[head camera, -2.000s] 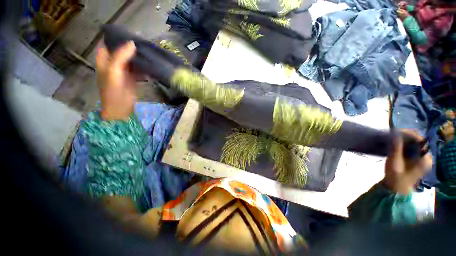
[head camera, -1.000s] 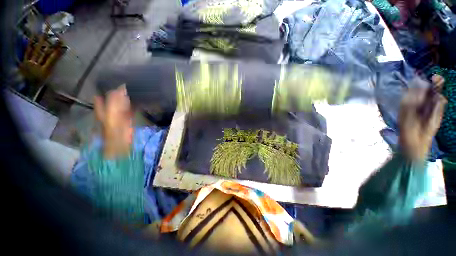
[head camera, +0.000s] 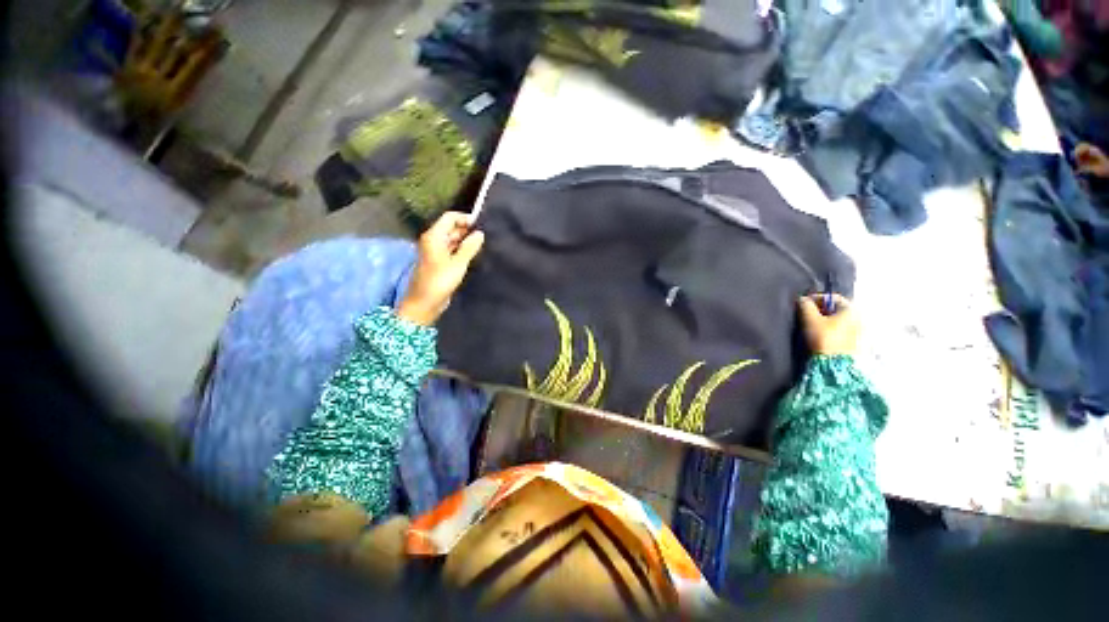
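Note:
A black denim garment (head camera: 730, 286) lies spread on the table in front of me, with yellow wing-like tips along its near edge. A small pale speck or mark shows near its middle. My left hand (head camera: 448, 261) pinches its left edge between thumb and fingers. My right hand (head camera: 829, 318) grips its right edge, and a small dark blue tool tip (head camera: 828, 295) shows at the fingers. The collar and the rest of the yellow back design cannot be made out clearly.
The white-covered table (head camera: 924, 328) has green lettering at right. Black garments (head camera: 657, 61) lie at the far side, blue denim garments (head camera: 894, 91) at far right. A pale blue cloth pile (head camera: 304, 340) is at left, below the table. Another person's hand (head camera: 1088, 158) shows at the right edge.
The black garment held stretched in the air between my hands is now down on the table. Both hands have come closer together. The yellow lettering on the table garment is no longer visible.

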